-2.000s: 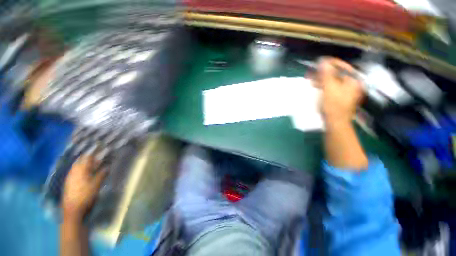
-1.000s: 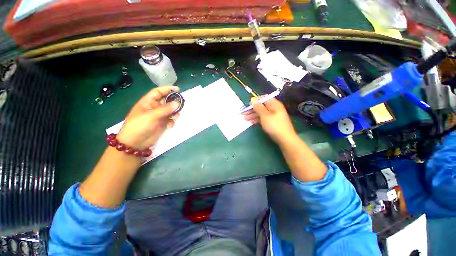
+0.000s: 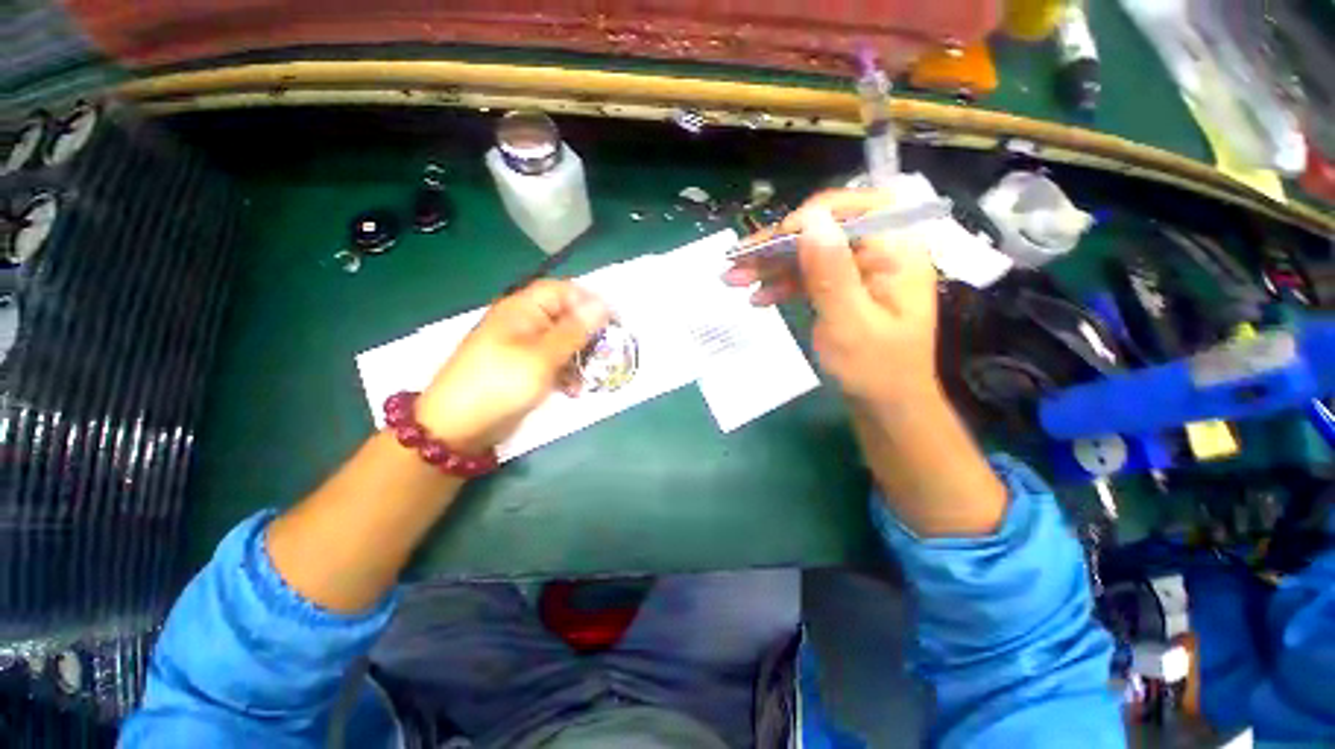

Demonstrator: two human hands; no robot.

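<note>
My left hand, with a dark red bead bracelet at the wrist, holds a round housing by its edge over the white sheets. The housing shows a silvery, partly golden face. My right hand holds grey tweezers, their tips pointing left above the sheets. I cannot tell if anything is at the tips. A long white sheet lies under my left hand. A smaller white sheet with rows of grey marks lies to its right.
A white pump bottle stands behind the sheets, with black discs to its left. A syringe, wipes and a blue tool are at right. Clear trays are stacked at left. A person's blue sleeve shows at lower right.
Both hands moved from apart to over the sheets. My left hand took hold of the round housing and now shows its face upward. My right hand moved up with the tweezers. The view turned.
</note>
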